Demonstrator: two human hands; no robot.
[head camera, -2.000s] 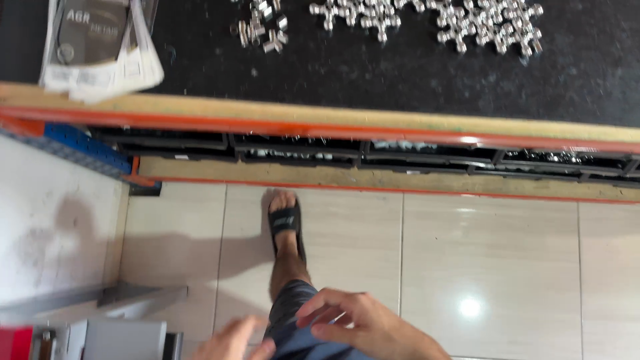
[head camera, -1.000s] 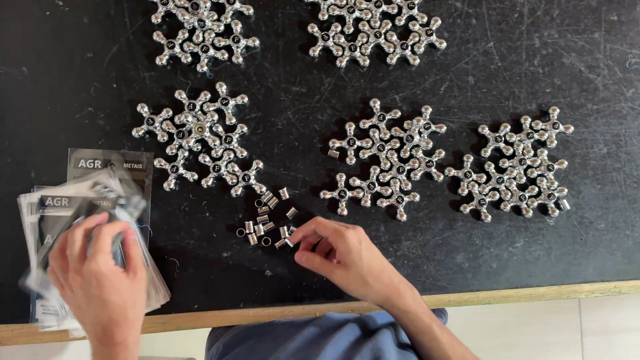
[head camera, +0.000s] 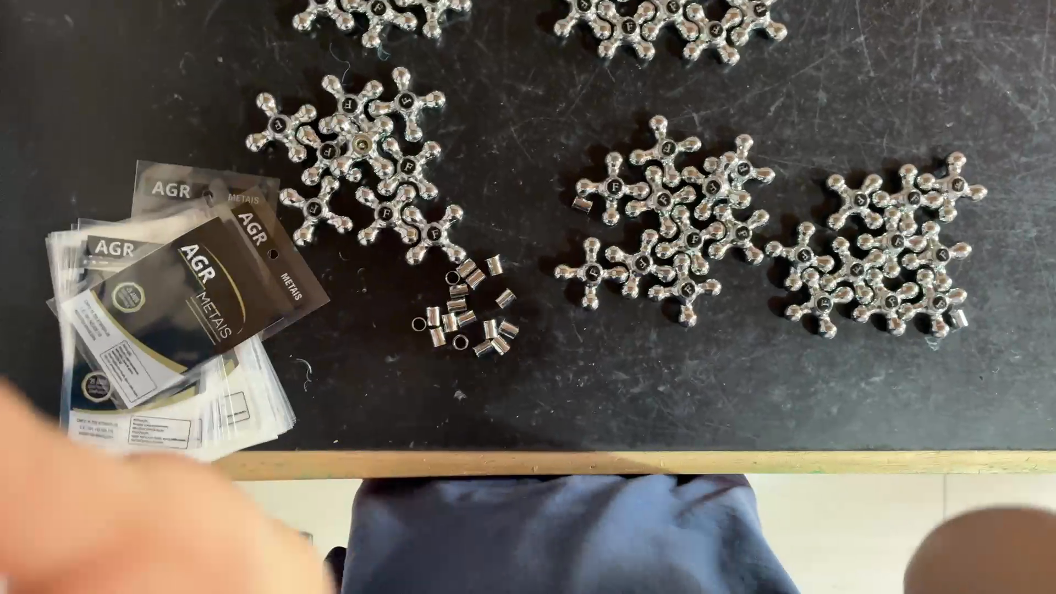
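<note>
My left hand (head camera: 140, 511) is a large blur at the lower left, close to the camera, over the near edge of a pile of printed plastic packaging bags (head camera: 165, 330). Its fingers cannot be made out. At the lower right corner a blurred rounded bit of skin shows; I cannot tell which part of my right side it is. Short chrome metal sleeves (head camera: 456, 317) lie loose right of the bags. Chrome cross-shaped tap handles with dark lettered centres lie in groups: one above the sleeves (head camera: 384, 213), one at centre right (head camera: 691, 239) and one at far right (head camera: 895, 242).
Two more groups of tap handles, at upper left (head camera: 378, 10) and upper right (head camera: 629, 27), are cut by the top of the view. The black tabletop (head camera: 511, 412) ends in a pale wooden front edge (head camera: 577, 464). Dark blue cloth (head camera: 544, 536) shows below it.
My left hand has left the packaging bags and come nearer the camera. My right hand has moved away from the metal sleeves. One bag now lies askew on top of the pile.
</note>
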